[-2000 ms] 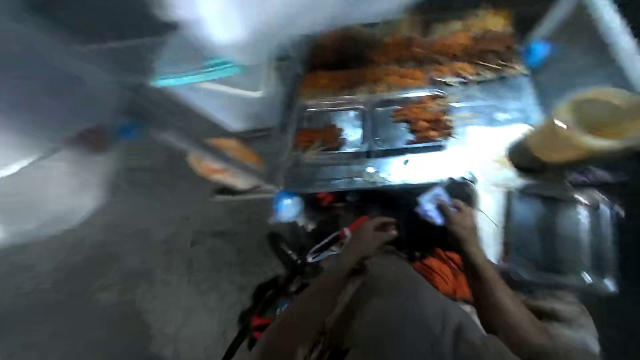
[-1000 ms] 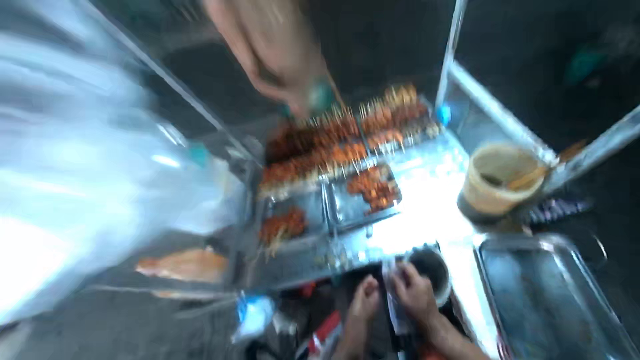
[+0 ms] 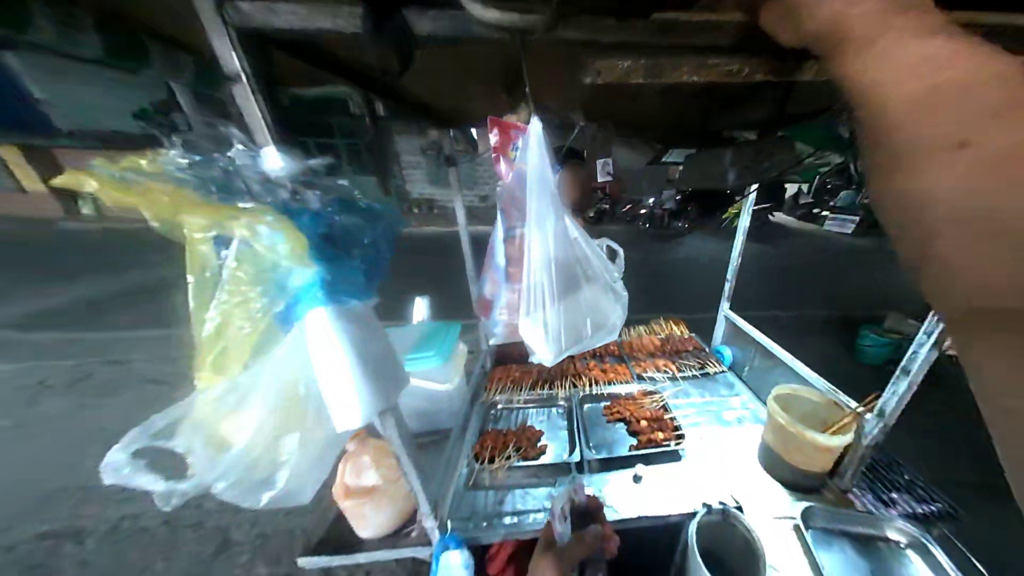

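Observation:
My left hand [image 3: 570, 548] is low in the middle of the view, at the cart's front edge, with its fingers closed on a small clear plastic bag [image 3: 566, 512]. My right hand [image 3: 800, 20] is raised to the overhead frame at the top right; its fingers are cut off or blurred, so its hold cannot be told. Metal trays with skewered meat [image 3: 644, 420] and a smaller pile of skewers [image 3: 510, 446] lie beyond my left hand. Rows of skewers [image 3: 592, 370] fill the back. A white plastic bag [image 3: 568, 272] hangs above them.
Yellow, blue and white plastic bags [image 3: 240, 288] hang at the left by a metal post. A tub with a teal lid [image 3: 432, 348] stands behind a peach-coloured bag [image 3: 372, 488]. Right: a sauce bucket [image 3: 804, 436] with sticks, a metal pot [image 3: 724, 544] and an empty tray [image 3: 872, 544].
My right hand has risen from beside my left hand, low over the cart, to the overhead frame. The view has tilted up strongly. The other person's arm over the back skewers is gone from there.

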